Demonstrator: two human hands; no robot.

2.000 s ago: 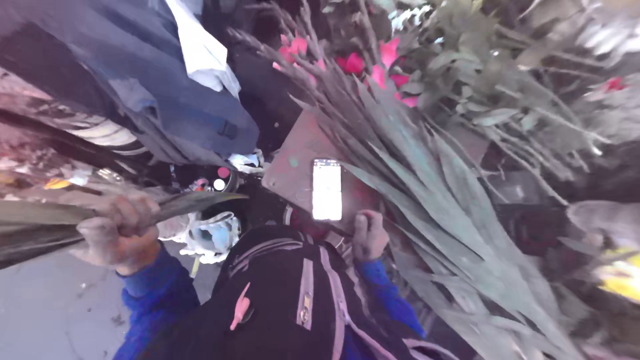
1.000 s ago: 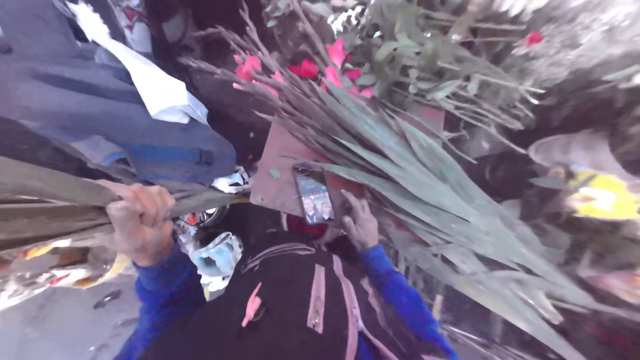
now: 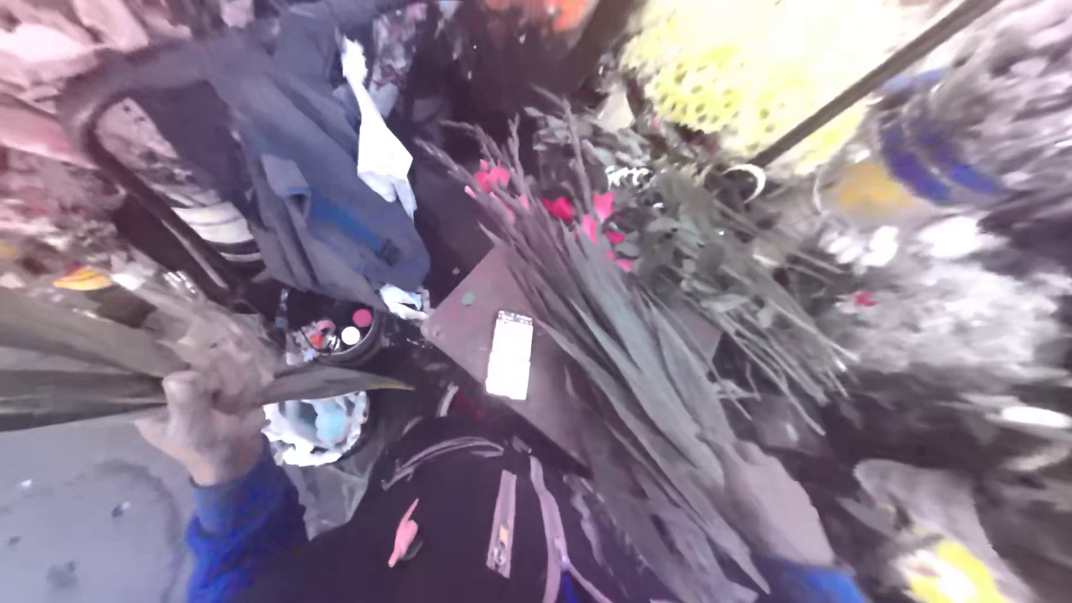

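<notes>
My left hand is closed around a bundle of long green leafy stems at the left. Near the right edge of a flat board, my right hand is blurred and partly hidden behind the long leaves of a flower bunch; its fingers do not show clearly. That bunch, with pink blossoms at its far end, lies diagonally across the brown board. On the board, left of the leaves, lies a smartphone with a bright screen.
A dark blue cloth or garment with a white cloth on it is at upper left. A round container of small items and a white-rimmed plastic bag stand near my left hand. Yellow flowers and leafy stems are beyond.
My right hand has moved right, from beside the phone to the leaves of the flower bunch. The phone screen, darker one second ago, is bright. My left hand still holds its stems.
</notes>
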